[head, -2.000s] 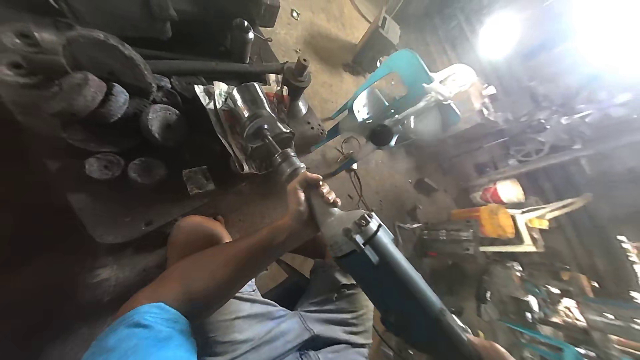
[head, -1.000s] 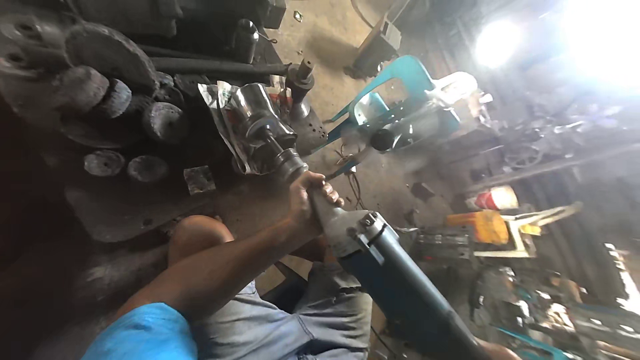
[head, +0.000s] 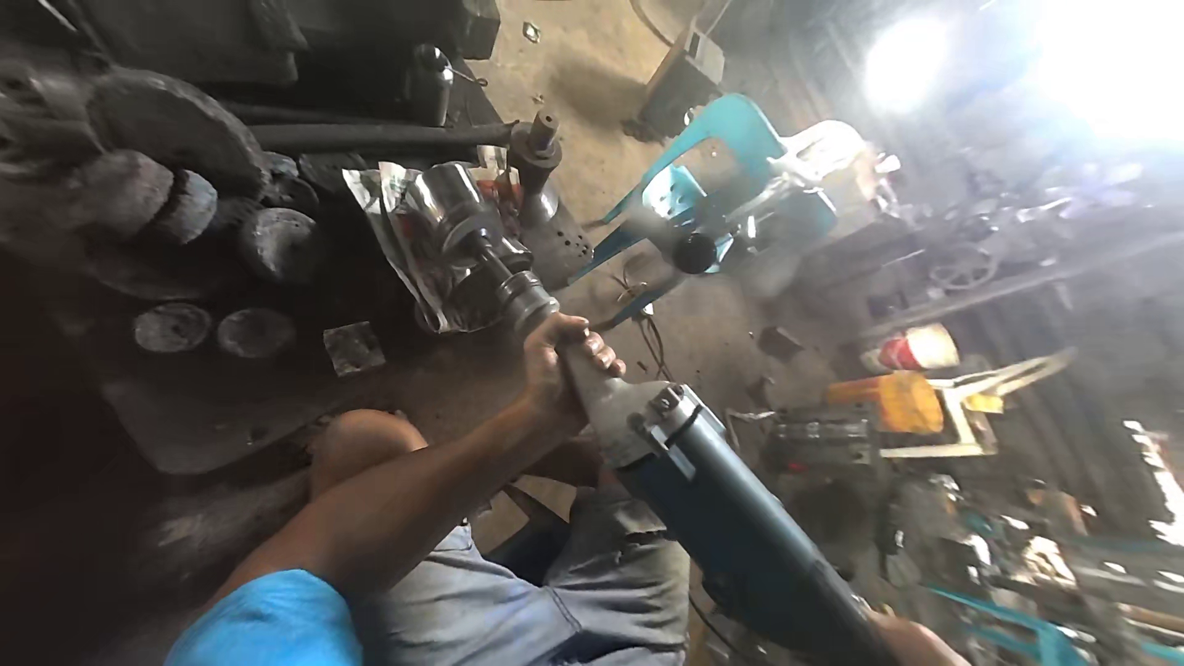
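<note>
A long grinder with a blue body (head: 740, 518) and a pale metal neck lies diagonally across my lap. My left hand (head: 566, 365) wraps around its neck, just behind the collar. At the rear end of the body is my right hand (head: 902, 634), partly cut off by the frame edge; its fingers are mostly hidden behind the tool. The tool's thin shaft (head: 495, 261) reaches a shiny hollow metal part (head: 453, 208), which lies on crumpled printed sheets (head: 393, 240) on the dark bench. Whether the tip touches inside the metal part cannot be told.
Round blocks (head: 277, 242) and a large disc (head: 176, 129) crowd the dark bench (head: 213, 425) at left. An upright metal post (head: 536, 153) stands beside the sheets. Beyond is a teal plastic chair (head: 740, 129), with cables (head: 655, 342) on the floor. A yellow container (head: 902, 402) is at right.
</note>
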